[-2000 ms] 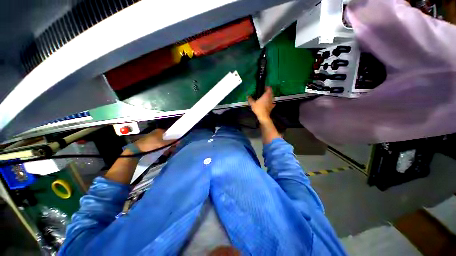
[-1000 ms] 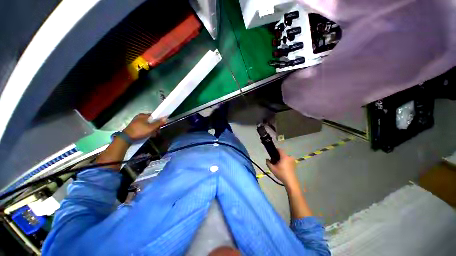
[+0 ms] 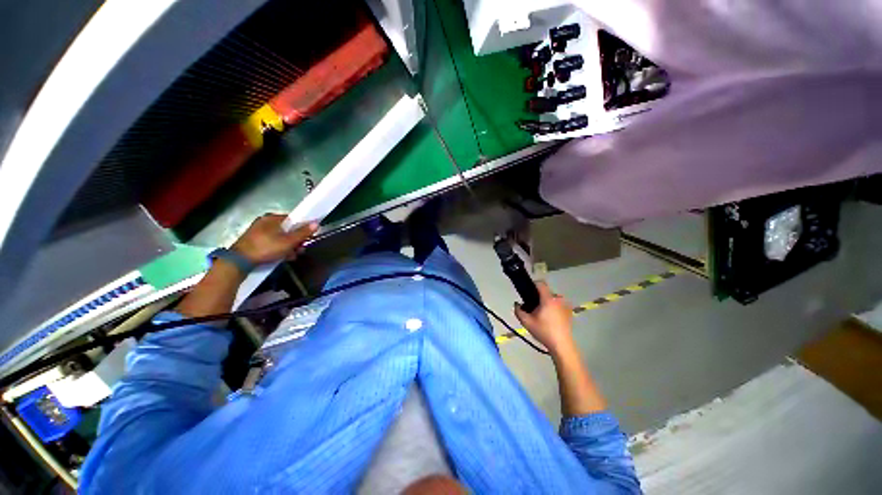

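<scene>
My left hand (image 3: pixel 268 241) grips the white trim strip (image 3: pixel 356 162) around its lower part. The strip slants up to the right over the green bench top, its far end near the tip of a long thin driver bit (image 3: pixel 447 145). My right hand (image 3: pixel 547 315) holds the black electric screwdriver (image 3: pixel 515 272) below the bench edge, its nose pointing up and left. The bit runs from the strip's end down toward the screwdriver; its lower part is blurred. I cannot tell whether a screw is on the tip.
The cabinet housing (image 3: pixel 73 92) curves across the upper left, with a red part (image 3: pixel 334 75) with a yellow centre beneath it. A person's pink sleeve (image 3: pixel 716 145) is at the right. A black cord (image 3: pixel 372 281) crosses my front. A blue screw bin (image 3: pixel 48 414) is at the lower left.
The view has turned, and my right hand has drawn the screwdriver back from the bench to below its edge. My left hand still holds the strip. Little differs over the last second.
</scene>
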